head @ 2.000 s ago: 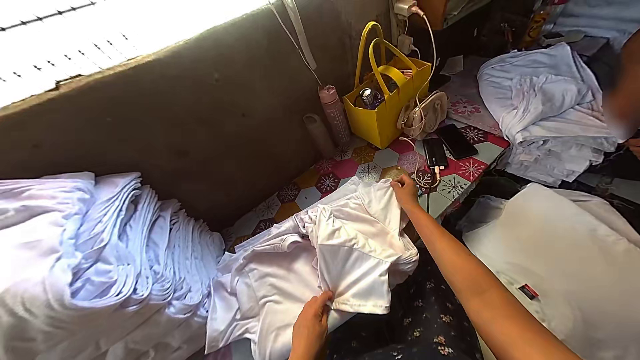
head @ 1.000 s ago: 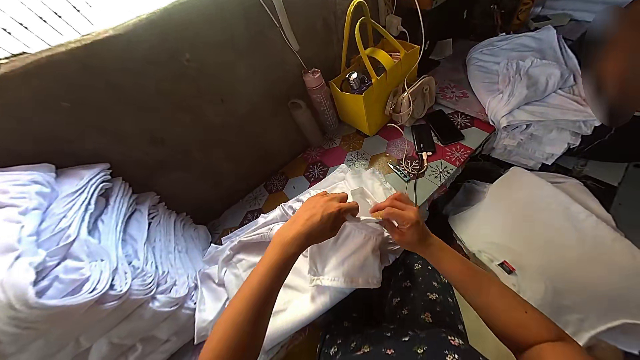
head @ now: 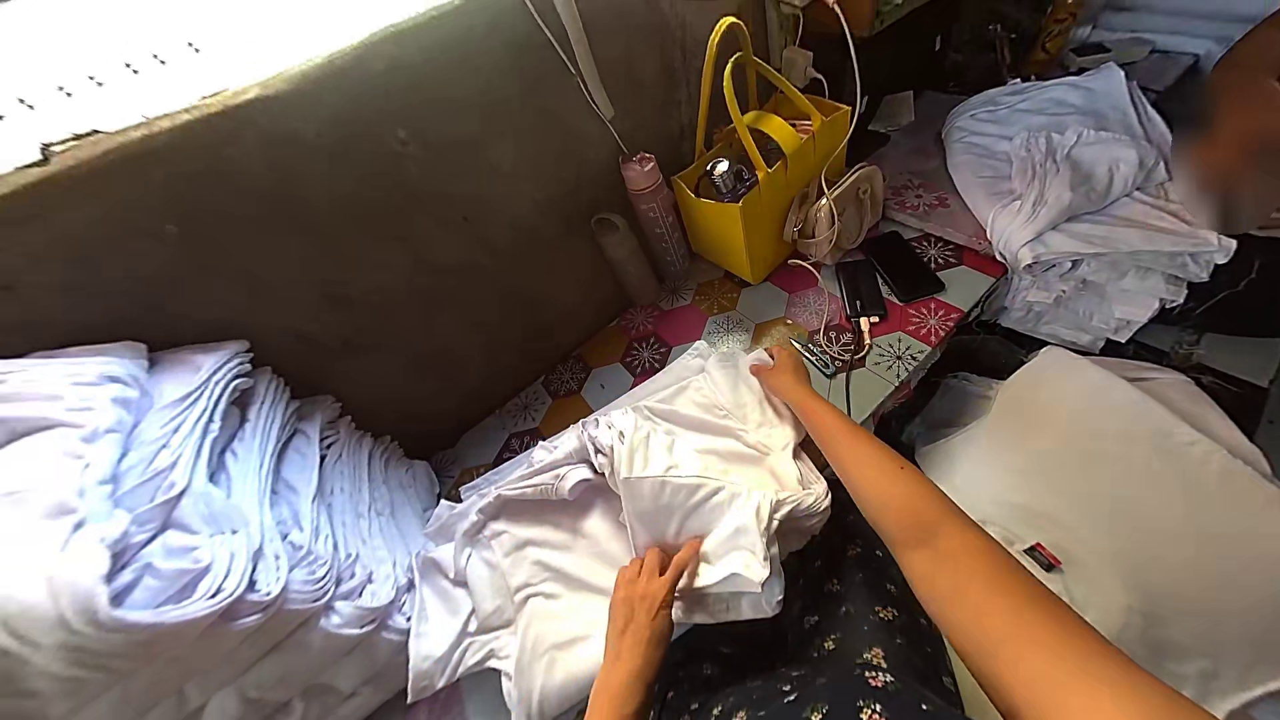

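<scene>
A white fabric garment (head: 540, 540) lies partly on the patterned table and partly over the lap, with a sleeve-like part folded on top. My left hand (head: 650, 600) rests on its near hem, thumb and index finger spread on the cloth; whether it pinches any is unclear. Farther off, my right hand (head: 780, 375) has its fingers closed on the garment's far edge. Just beyond that hand, small metal thread snips (head: 815, 358) lie on the table. To the left rises a tall stack of folded white garments (head: 230, 500), touching the garment.
A yellow tote bag (head: 745, 190), a pink bottle (head: 655, 215), a phone (head: 903, 266) and a power bank with cables (head: 860, 290) stand or lie at the back. White cloth (head: 1080, 190) is heaped at the back right, beside another person's blurred arm (head: 1240, 120). More white fabric (head: 1130, 520) lies at right.
My hands, close together over the garment a second ago, are now apart: the left has come back to the near hem, while the right is at the far edge.
</scene>
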